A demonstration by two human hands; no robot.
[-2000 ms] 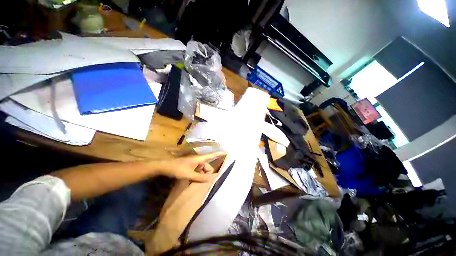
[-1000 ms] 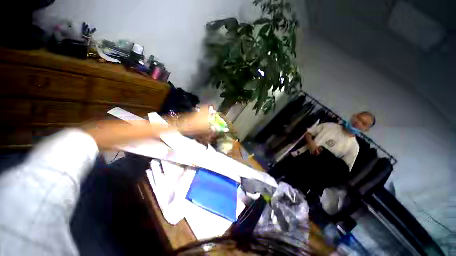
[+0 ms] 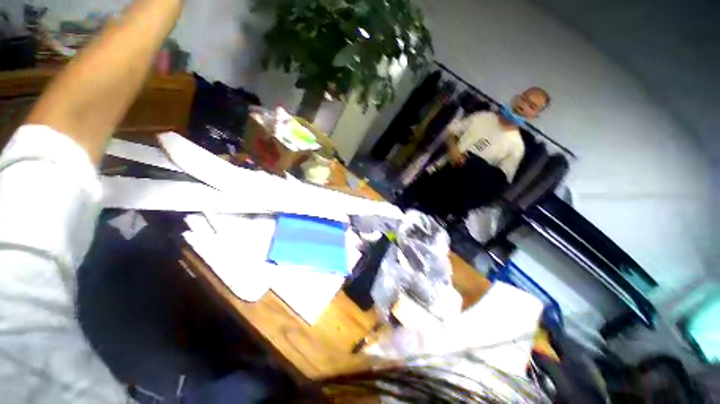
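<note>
My left sleeve and bare forearm rise along the left side, and the left hand is cut off by the top edge. My right hand is out of the picture. A flat blue folder (image 3: 309, 243) lies on white paper pieces (image 3: 239, 267) on the wooden table (image 3: 304, 341). Long whitish pattern sheets (image 3: 260, 193) lie behind it, their left ends sticking out past the table. A dark oblong case (image 3: 368, 274) stands beside a crumpled clear plastic bag (image 3: 414, 268). A large white sheet (image 3: 499, 319) lies at lower right, partly covered by blurred dark strands.
A person in a pale top (image 3: 491, 140) is beyond the table by a clothes rail (image 3: 505, 106). A leafy plant (image 3: 343, 47) stands behind the table. A wooden cabinet (image 3: 162, 101) is at upper left. A blue plastic basket (image 3: 527, 290) is at the far edge.
The view has swung from the cutting spot towards the table's left end. My left hand was on the white paper, then stretched over the long sheets, and has now passed beyond the top edge.
</note>
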